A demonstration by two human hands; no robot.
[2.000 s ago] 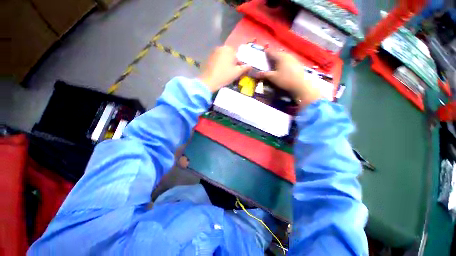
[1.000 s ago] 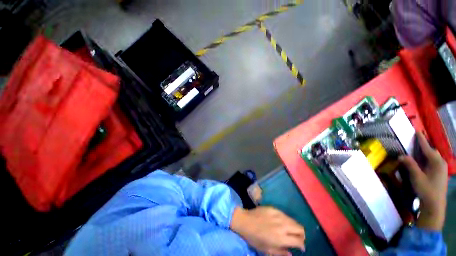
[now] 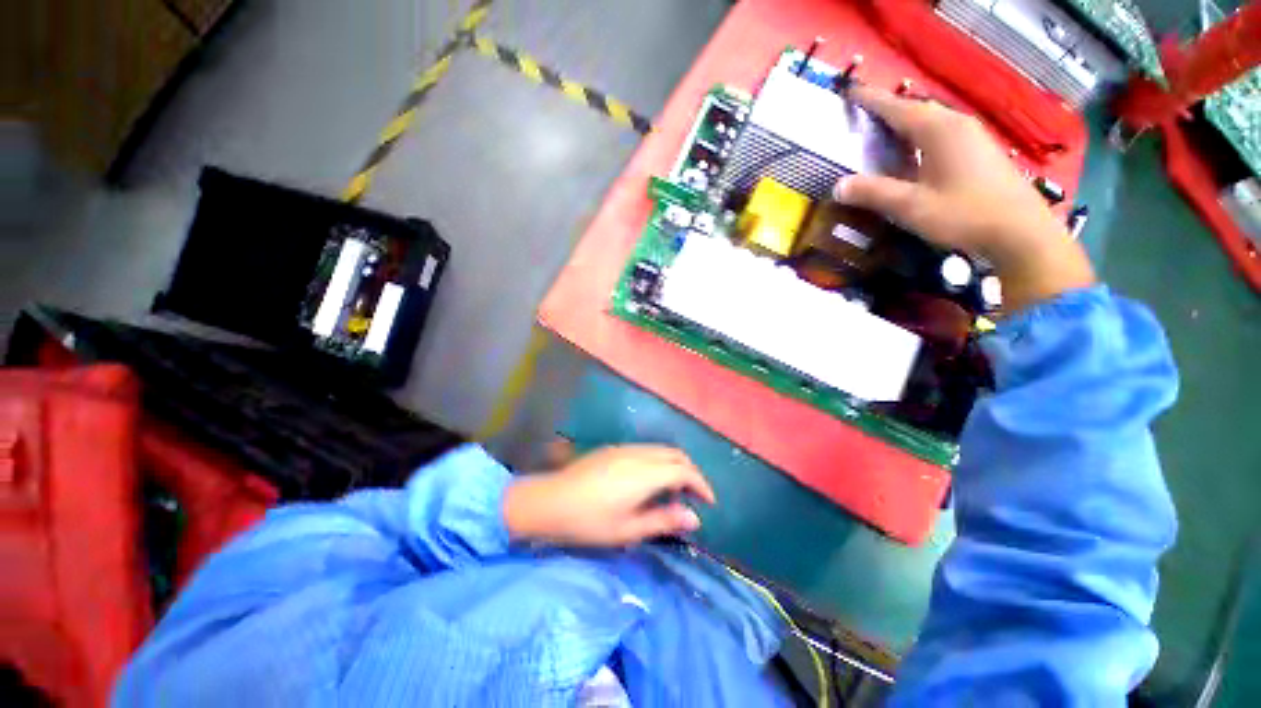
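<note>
A green power circuit board (image 3: 664, 271) lies component side up on a red foam mat (image 3: 588, 292). It carries a near white heatsink (image 3: 795, 318), a far white heatsink (image 3: 802, 116) and a yellow-wrapped transformer (image 3: 774, 216) between them. My right hand (image 3: 954, 180) is over the far heatsink, thumb and fingers spread across its right end; whether it grips the heatsink is hard to tell. My left hand (image 3: 609, 495) is off the board, low at the bench edge near my waist, fingers bent, with nothing clearly seen in it.
A black tote (image 3: 256, 256) on the floor at left holds another board (image 3: 362, 300). Red folded foam (image 3: 69, 470) lies on dark totes at lower left. A red frame post (image 3: 1189, 62) and more boards stand at upper right. A yellow cord (image 3: 788, 616) hangs near my waist.
My left hand has left the board since the oldest frame and is now by the bench edge. My right hand stays at the far heatsink. The view swung left, then back.
</note>
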